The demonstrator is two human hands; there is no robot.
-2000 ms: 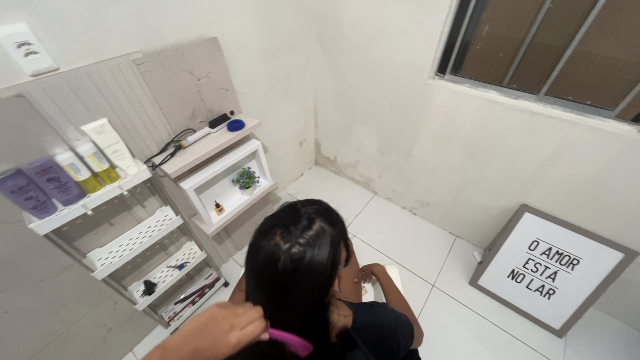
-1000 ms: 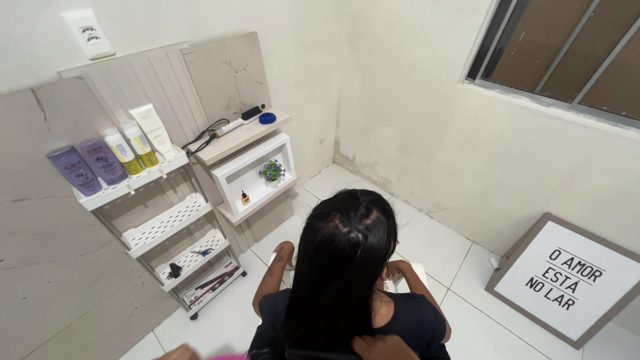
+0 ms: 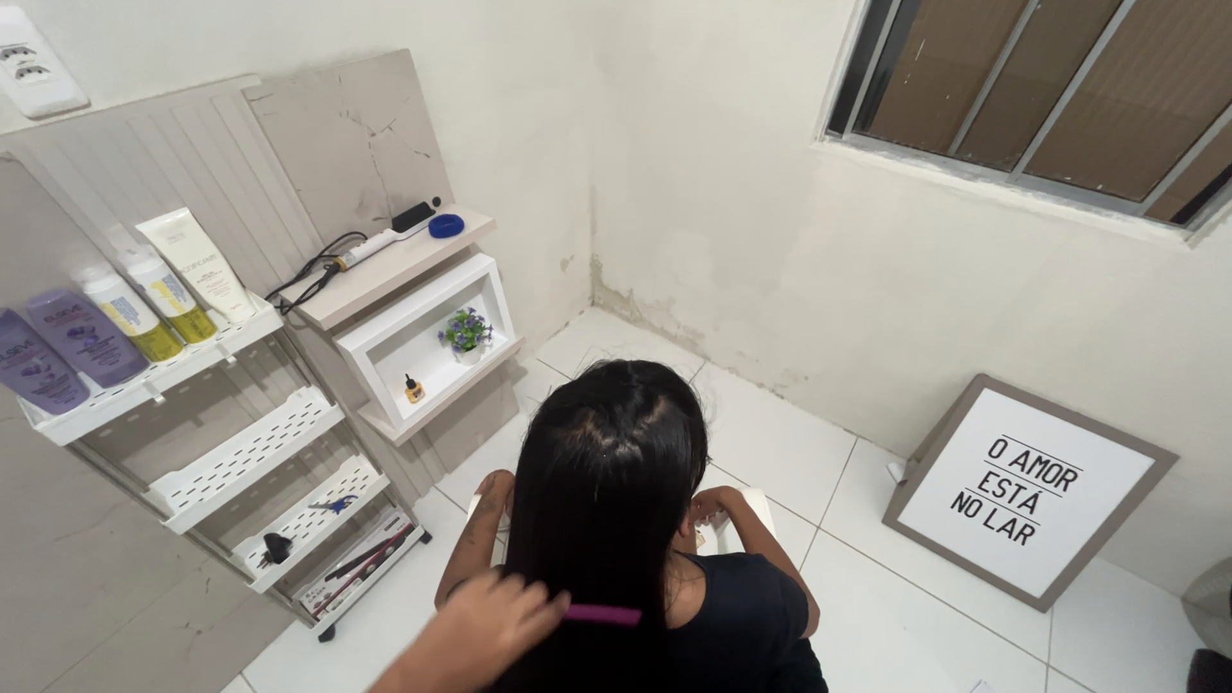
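Observation:
A person in a dark shirt sits facing away from me, with long straight dark hair [image 3: 606, 481] hanging down the back. At the lower middle, my left hand [image 3: 486, 626] grips a pink-purple comb [image 3: 604, 614] that lies across the hair, near shoulder height. The comb's teeth cannot be made out against the hair. My right hand is outside the view. The seated person's own forearms rest forward on both sides, beside a white seat edge.
At left stands a white rolling cart [image 3: 164, 380] with bottles, clips and a boxed item. Beside it, a wall shelf [image 3: 385, 269] holds a corded hot brush [image 3: 385, 241] and a blue ring-shaped thing [image 3: 446, 226]. A framed sign [image 3: 1030, 491] leans against the right wall.
My left hand has come up from the bottom edge with the comb and is over the hair. The other hand, seen at the bottom edge one second ago, has left the view.

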